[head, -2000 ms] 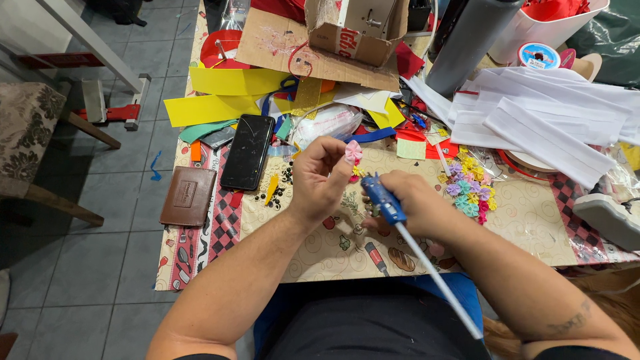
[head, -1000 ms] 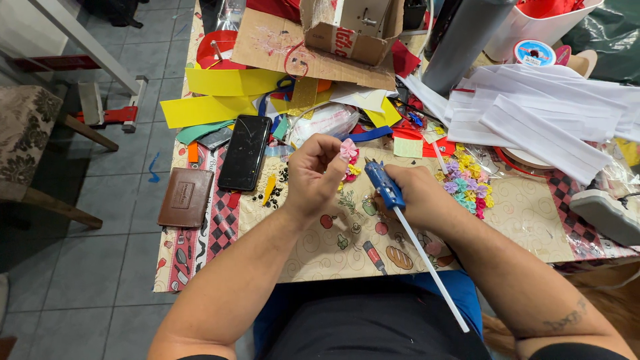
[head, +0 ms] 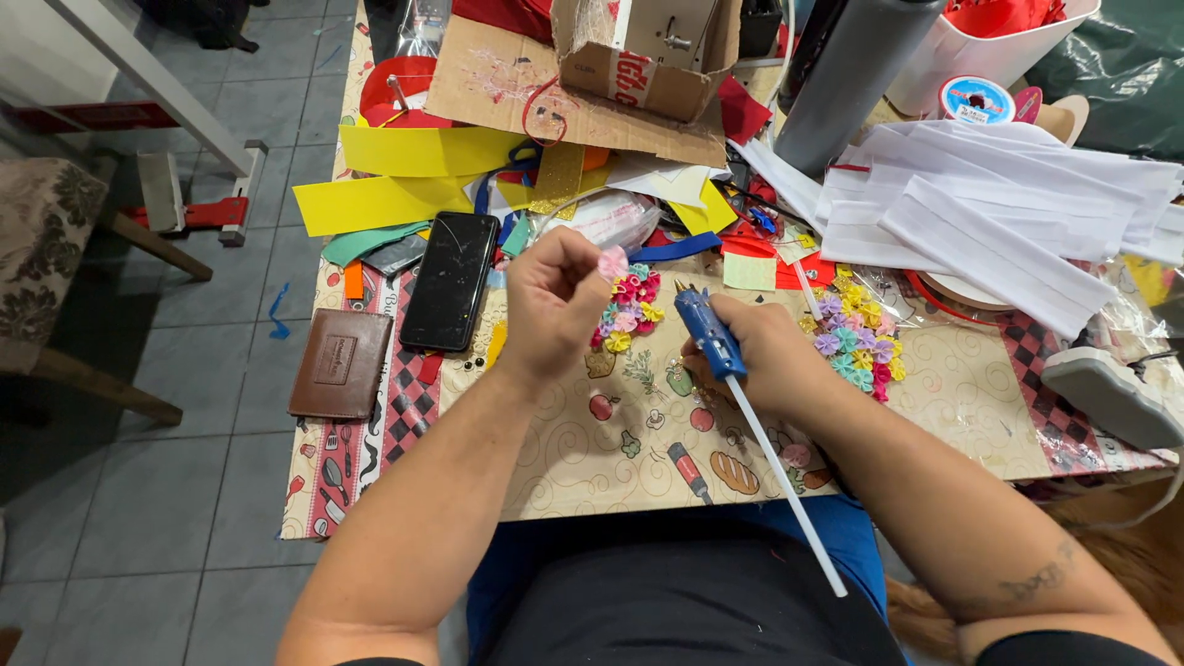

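Note:
My left hand (head: 555,301) pinches a small pink fabric flower (head: 612,263) between thumb and fingertips. Just right of and behind it lies a cluster of small fabric flowers (head: 638,301) in pink, yellow and teal. My right hand (head: 763,356) is wrapped round a blue hot glue gun (head: 708,331), its nozzle pointing up and away from me. A long white glue stick (head: 786,486) sticks out of its rear toward my lap. Right of my right hand sits a second pile of fabric flowers (head: 860,338), lilac, yellow, teal and pink.
A black phone (head: 450,282) and a brown wallet (head: 340,363) lie at the left. Yellow sheets (head: 384,203), a cardboard box (head: 638,79) and scraps fill the back. White fabric strips (head: 999,240) are heaped at the right, near a grey cylinder (head: 846,79) and a ribbon spool (head: 976,100).
My right hand and the glue gun have moved away from the flower in my left hand. The flower cluster behind my left hand shows more fully now.

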